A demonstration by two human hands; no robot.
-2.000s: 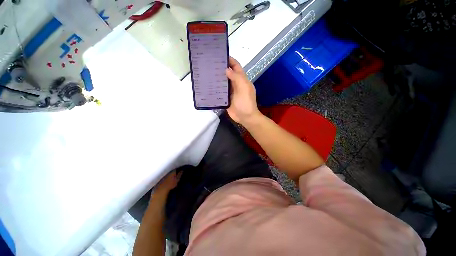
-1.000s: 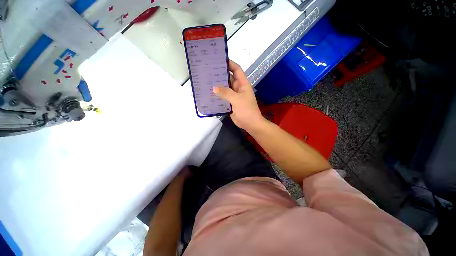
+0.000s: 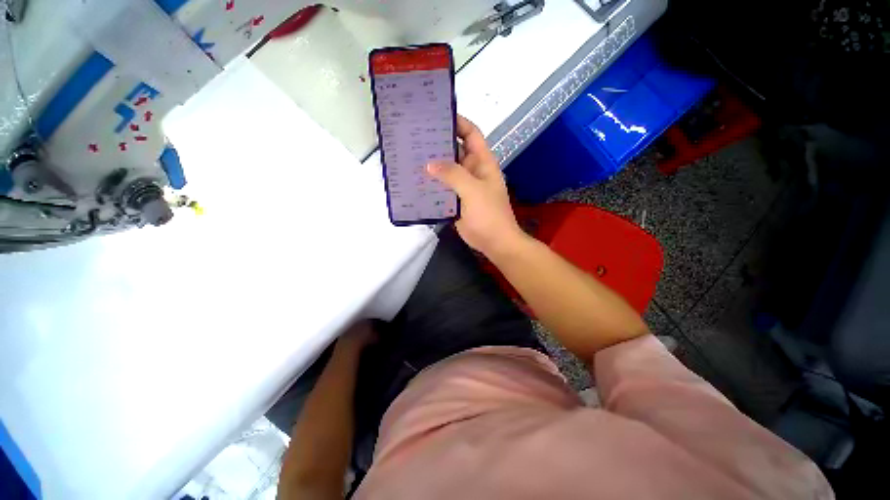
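Observation:
A smartphone [image 3: 415,137] with a dark edge and a red top bar on its screen is upright in the upper middle of the view. My right hand [image 3: 480,195] holds it by its lower right side, with the thumb over the screen. My left hand [image 3: 361,335] is low at the table's front edge by my lap. Its fingers are dark and partly hidden, so I cannot tell if it holds anything. White fabric [image 3: 224,293] lies over the table and hangs at its front edge.
The sewing machine head [image 3: 146,200] is at the left. Metal snips [image 3: 505,18] lie behind the phone. A measuring strip [image 3: 571,88] runs along the table edge. A blue bin [image 3: 625,117] and a red stool [image 3: 605,256] stand below right.
Since two seconds ago my right thumb has moved onto the phone's screen. The phone has shifted slightly in view. My left hand has moved a little right and deeper into shadow by my lap.

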